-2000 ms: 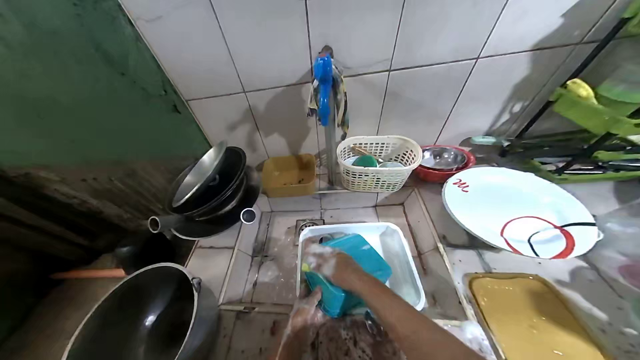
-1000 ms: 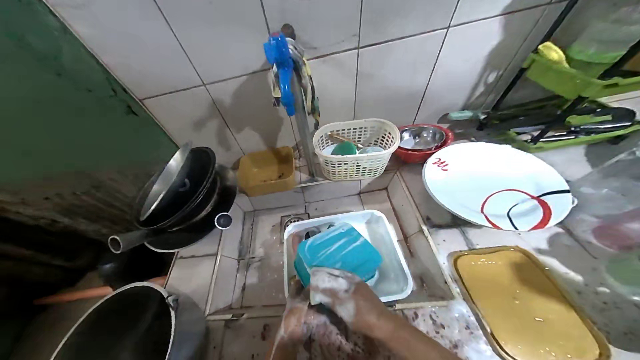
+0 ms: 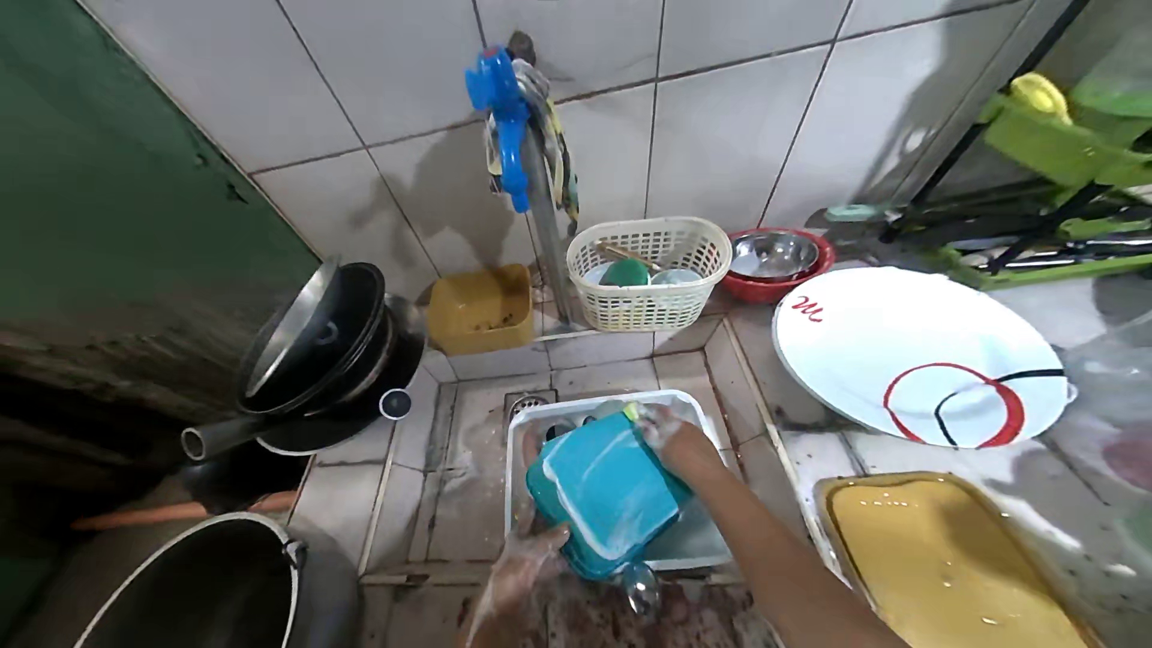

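A soapy turquoise plastic container (image 3: 612, 486) is tilted over a white plastic basin (image 3: 670, 396) that stands in the tiled sink. My left hand (image 3: 526, 562) grips its lower left edge, thumb on the near side. At the container's upper right edge, my right hand (image 3: 670, 436) presses a yellow-green sponge (image 3: 631, 411) against it, fingers covered in suds. Just below the container shows a shiny rounded metal piece (image 3: 641, 589), partly hidden. Dark items in the basin are mostly covered.
Stacked pans (image 3: 315, 351) and a large pot (image 3: 292, 576) stand left. Behind the sink are a tan container (image 3: 481, 310), a blue-handled tap (image 3: 511, 126), and a cream basket (image 3: 648, 306). Red and metal bowls (image 3: 774, 261), a white oval platter (image 3: 918, 360) and a yellow tray (image 3: 945, 549) lie right.
The turquoise container has turned and tilted over the basin. My right hand has moved from its near side up to its upper right edge. The metal piece now shows below it.
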